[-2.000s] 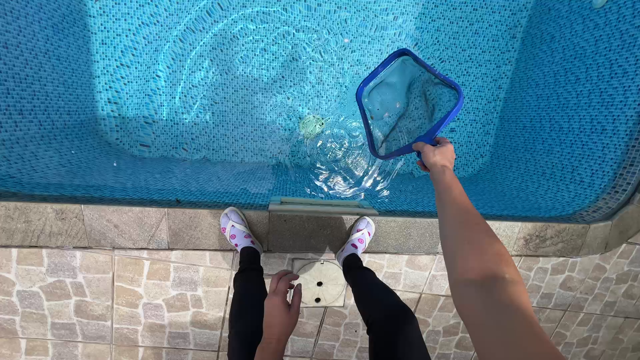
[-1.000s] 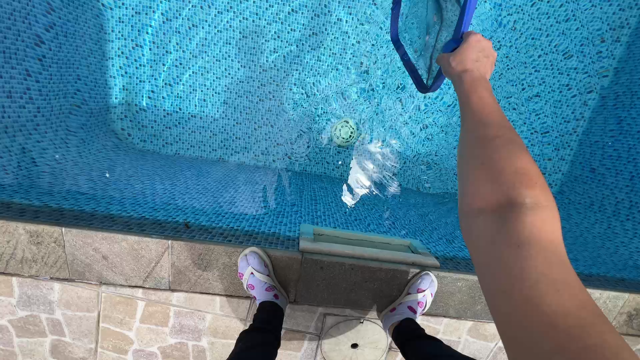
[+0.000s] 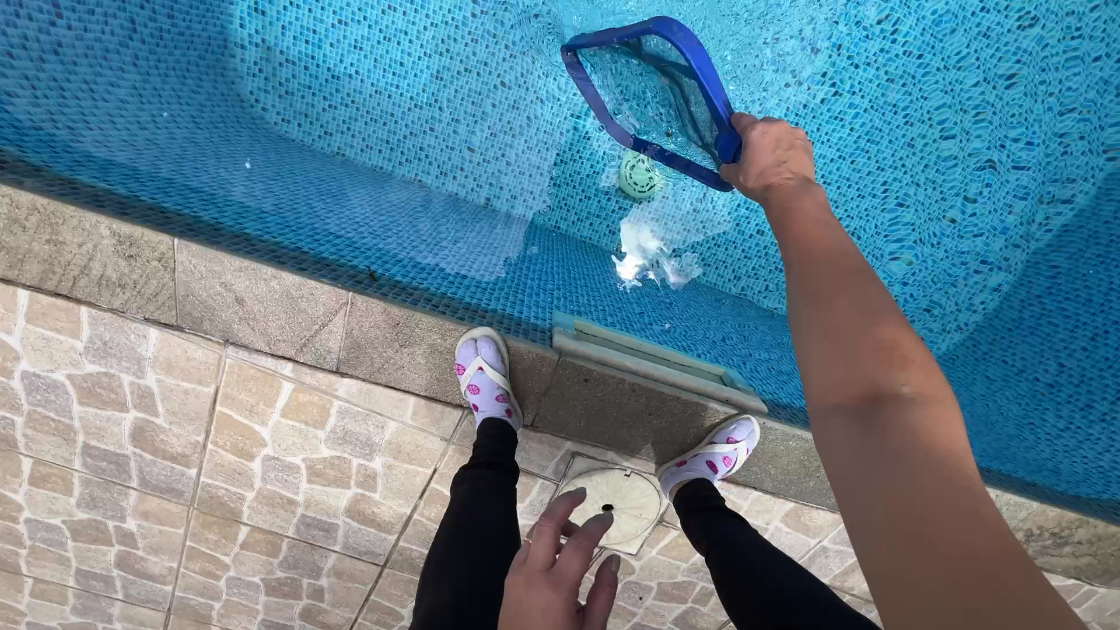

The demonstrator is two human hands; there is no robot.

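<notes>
My right hand [image 3: 773,157] grips the blue frame of a pool skimmer net [image 3: 707,74] at its handle socket. The net lies tilted in the pool water, its lower-left rim seen through the water. Below the net, a round pale-green drain cover [image 3: 640,178] shows on the pool floor. My left hand [image 3: 567,560] hangs empty with its fingers apart, above the paving and near a round cream skimmer lid [image 3: 614,507].
I stand at the stone coping [image 3: 262,311] in white flip-flops [image 3: 484,374] and patterned socks. Between my feet, the pale skimmer opening [image 3: 656,360] sits in the blue-tiled pool wall. Patterned paving tiles [image 3: 114,437] lie behind the coping.
The skimmer net, partly out of view at the top a second ago, is back in view and lower, with my right hand still on it. The view has turned and shifted.
</notes>
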